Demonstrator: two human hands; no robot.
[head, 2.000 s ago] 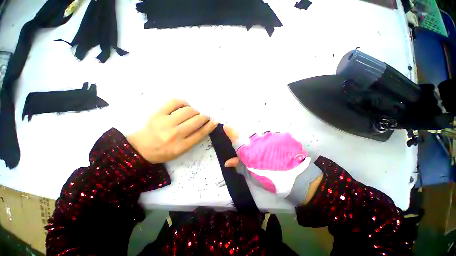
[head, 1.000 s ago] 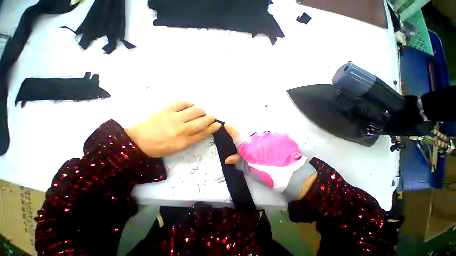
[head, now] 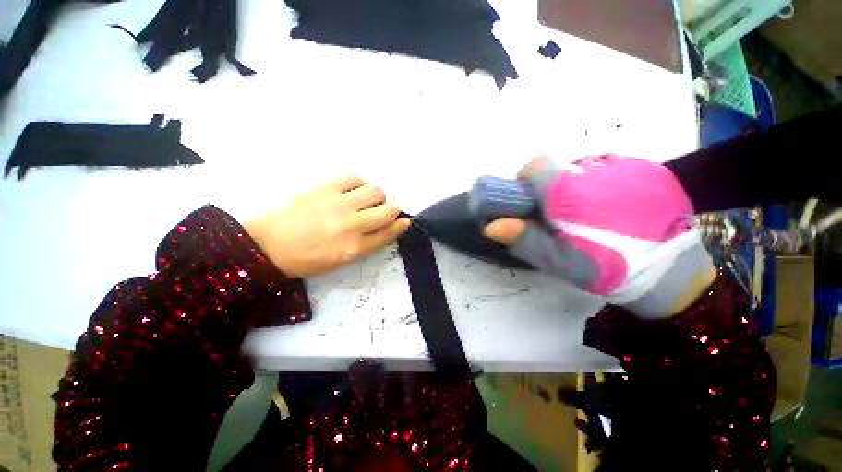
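Note:
A narrow black fabric strip (head: 433,304) lies on the white table and reaches the near edge. My bare left hand (head: 328,228) has its fingertips on the strip's far end. My right hand (head: 614,230), in a pink, white and grey fingerless glove, is closed around the steam iron (head: 466,226). The iron's dark pointed tip is at the strip's far end, close to my left fingertips. The glove and the iron's grey-blue block are slightly blurred. My right hand hides the iron's rear part.
Black cut pieces lie at the left (head: 102,146), a fanned bundle (head: 192,32) at the back left and a wide stack (head: 406,32) at the back. A brown sheet (head: 619,28) lies back right. The black hose (head: 766,157) runs right.
My right hand has let go of the strip and taken hold of the iron. The iron has moved left to the strip's far end. My left hand stays at that end.

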